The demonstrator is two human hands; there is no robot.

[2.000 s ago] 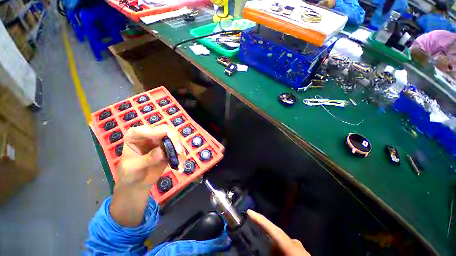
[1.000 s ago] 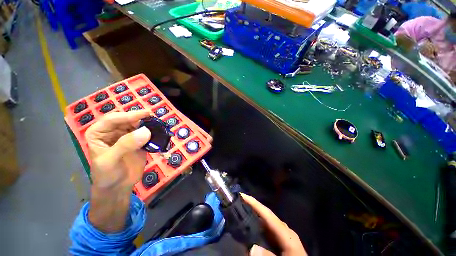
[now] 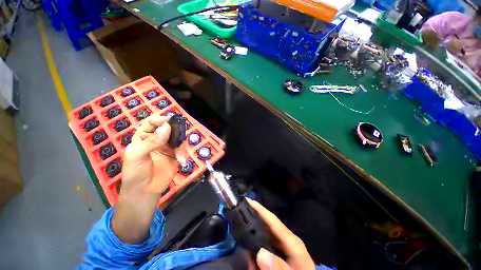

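My left hand [image 3: 145,158] holds a round black watch body [image 3: 177,131] between thumb and fingers, above a red-orange compartment tray [image 3: 108,189]. The tray's square pockets hold round dark watch bodies; a few near its right corner have pale centres. My right hand [image 3: 282,240] grips a black electric screwdriver [image 3: 243,219] with a silver barrel. Its thin tip points up and left, beside the tray's right edge and below the held watch body, apart from it. Part of the tray is hidden behind my left hand.
On the green workbench [image 3: 316,124] lie a rose-gold-rimmed watch [image 3: 368,135], a small rectangular module [image 3: 404,144], a round black part [image 3: 293,86] and a pale cable bundle [image 3: 333,89]. A blue bin [image 3: 287,42] stands behind. A person in pink is at upper right.
Over the last second my left hand has moved right and turned the watch body more edge-on. The screwdriver has moved slightly up and left. Earlier, the whole view shifted.
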